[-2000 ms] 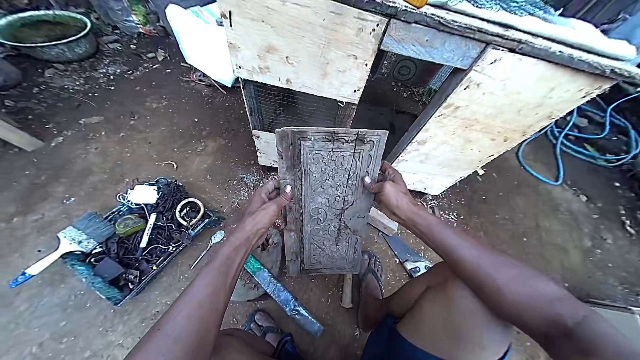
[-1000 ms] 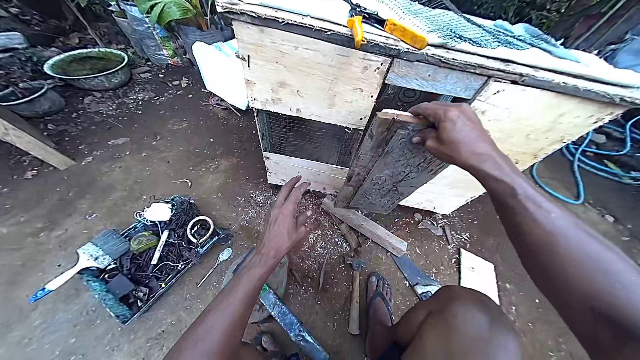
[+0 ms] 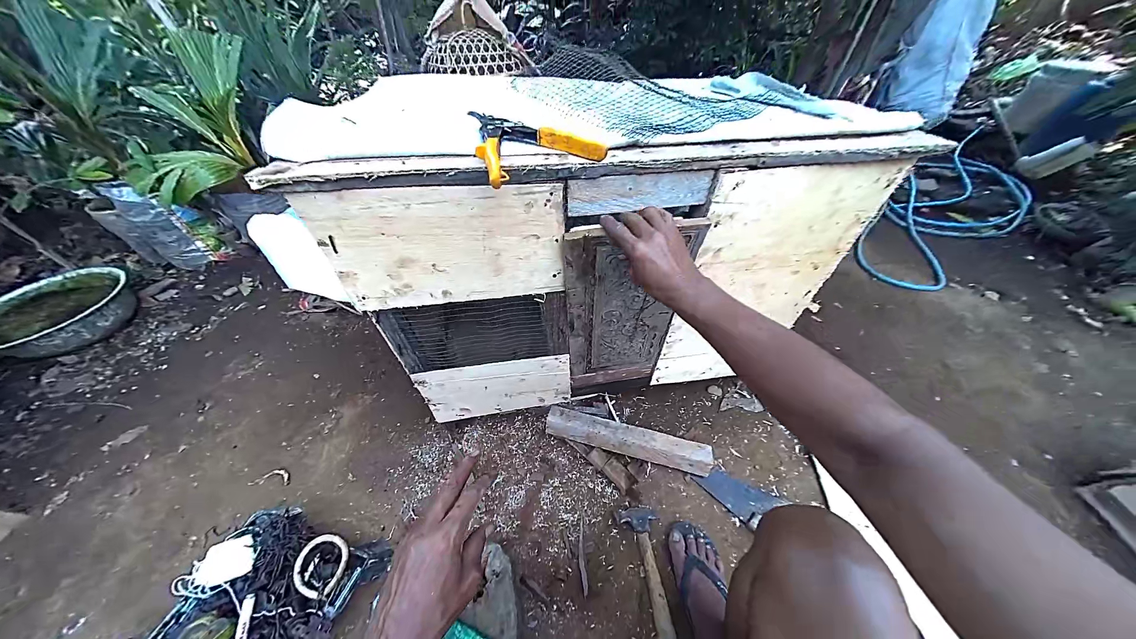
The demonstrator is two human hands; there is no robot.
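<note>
A carved wooden panel (image 3: 626, 311) stands upright in the gap between the pale plywood boards of a wooden cage (image 3: 426, 244). My right hand (image 3: 652, 253) grips the panel's top edge, fingers over it, just below a grey-blue wooden strip (image 3: 639, 193). My left hand (image 3: 444, 550) is low, over the ground, with fingers apart and nothing in it. Ahead of it lie a wood offcut (image 3: 630, 439), a hammer (image 3: 650, 568) and a handsaw (image 3: 737, 497), the saw partly hidden by my knee.
Orange-handled pliers or snips (image 3: 537, 142) lie on the cage top beside plastic netting (image 3: 648, 102). Wire mesh (image 3: 475, 333) covers the lower left opening. A box of cords and bits (image 3: 266, 577) sits lower left, a basin (image 3: 62, 311) far left, a blue hose (image 3: 958, 213) right.
The panel, earlier held in both hands, then tilted before the cage by the right hand alone, now stands in the gap. The left hand let go of it. The view has tilted up.
</note>
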